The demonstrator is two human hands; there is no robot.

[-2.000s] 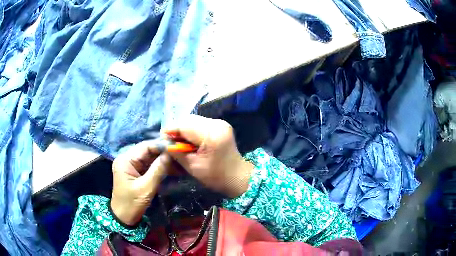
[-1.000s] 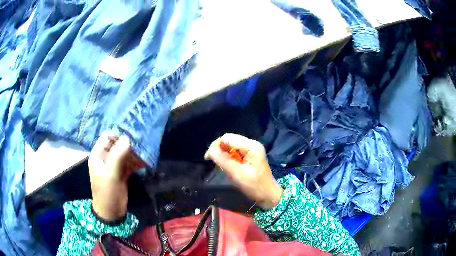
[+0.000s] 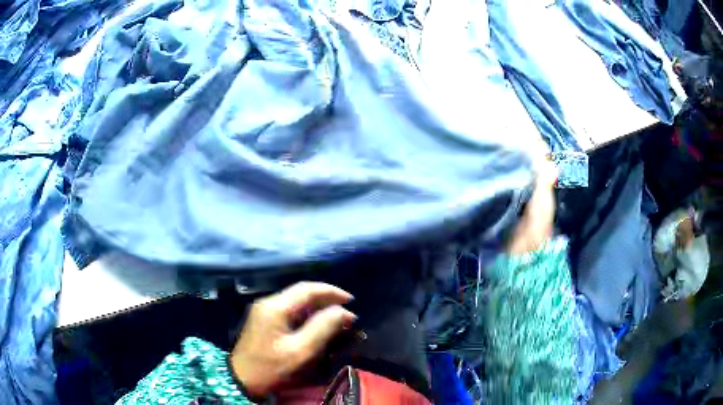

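Observation:
The denim shirt (image 3: 262, 182) spreads across the view from upper left to right, its lower part blurred and billowing over the table's near edge. My right hand (image 3: 539, 202) is at the right, blurred, gripping the shirt's right end. A small orange-red spot shows by its fingers; I cannot tell the snips' shape there. My left hand (image 3: 289, 336) is below the shirt at bottom centre, apart from it, with bent fingers apart and nothing seen in it.
The white table (image 3: 95, 297) lies under the shirt. Other denim lies at the left (image 3: 28, 261) and upper right (image 3: 618, 63). A cuff (image 3: 572, 169) hangs over the edge beside my right hand. Dark denim (image 3: 618, 245) hangs or lies below right, with a blue edge (image 3: 450, 380).
My right hand has moved up and right and now holds the shirt's edge, pulling it out wide. My left hand has let go of the hem and moved right and down.

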